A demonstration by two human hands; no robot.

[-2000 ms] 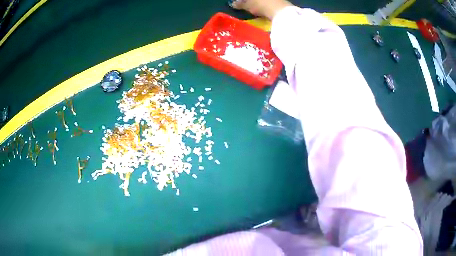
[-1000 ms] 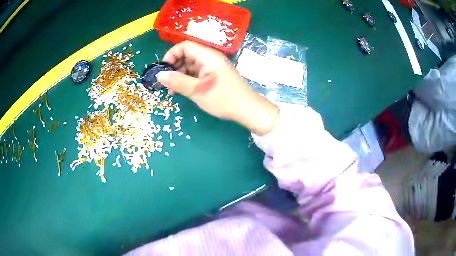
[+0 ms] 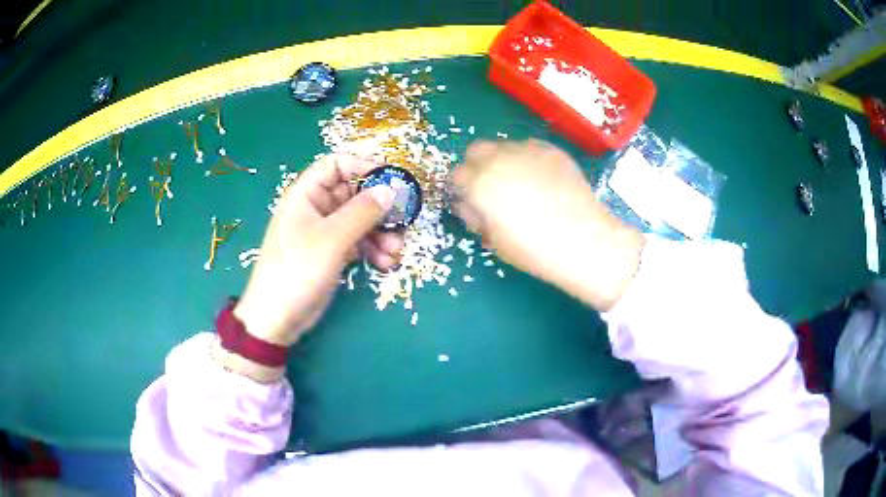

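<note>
My left hand (image 3: pixel 316 233), with a dark red wristband, holds a round black-rimmed unit (image 3: pixel 391 197) between thumb and fingers, its blue-silver inside facing up. The unit is over the heap of orange flexes and small white pieces (image 3: pixel 384 107). My right hand (image 3: pixel 529 204) is just right of the unit, above the heap's right side. Its fingers are bent and blurred, and I cannot tell whether they hold anything. The hands hide part of the heap.
Another round unit (image 3: pixel 313 82) lies on the yellow line, one more (image 3: pixel 102 89) beyond it. Y-shaped flexes (image 3: pixel 162 186) lie at left. A red tray (image 3: pixel 573 78) holds white pieces. A clear bag (image 3: pixel 664 184) lies right. Several small dark units (image 3: pixel 805 198) are far right.
My left hand has come into view and now holds a round unit. My right hand, which held a dark unit, is now to its right. The view has shifted left.
</note>
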